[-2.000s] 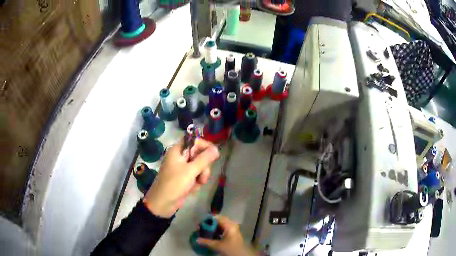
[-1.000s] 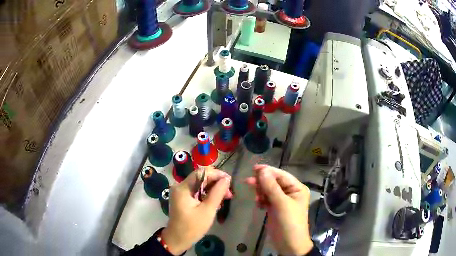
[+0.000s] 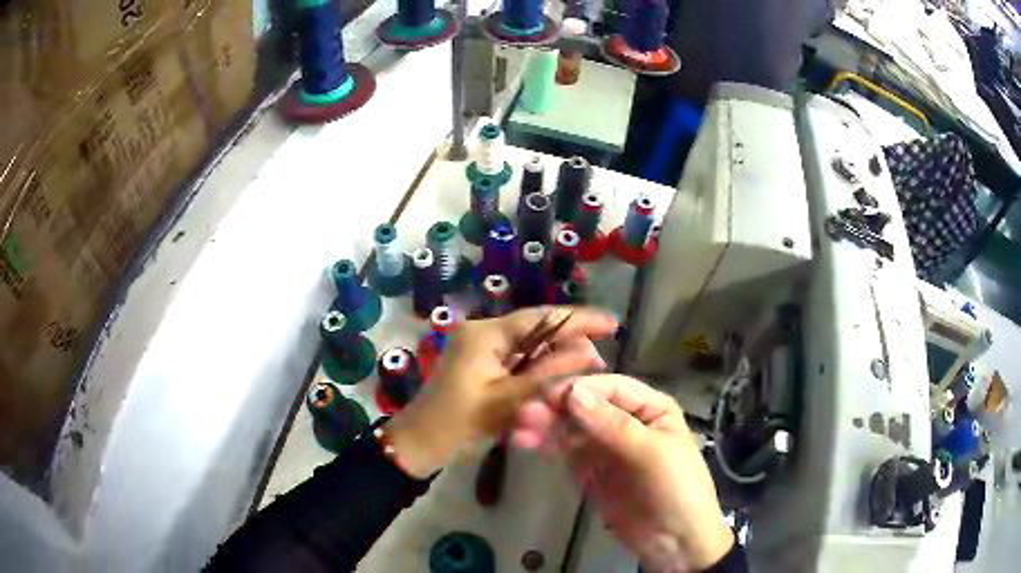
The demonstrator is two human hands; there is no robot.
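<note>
My left hand [image 3: 493, 375] is in front of me over the table, with dark metal thread snips [image 3: 542, 341] held across its fingers. My right hand [image 3: 627, 448] is just right of it, thumb and forefinger pinched together as on a thread end; the sewing thread itself is barely visible. The fingertips of both hands meet or overlap. A dark green cone [image 3: 461, 554] stands below them at the picture's lower edge. A dark-handled screwdriver [image 3: 490, 476] lies on the table, partly hidden by my hands.
Multicoloured thread cones [image 3: 535, 213] crowd the table behind and left of my hands. The cream sewing machine head [image 3: 728, 213] stands at right. Blue cones [image 3: 322, 56] sit on raised discs at the top. Cartons [image 3: 134, 168] are at far left. A control panel [image 3: 952, 336] is at far right.
Two seconds ago my right hand held the dark green cone; it has let go and risen. A second ago my hands were apart; now they meet, my left hand reaching right and over.
</note>
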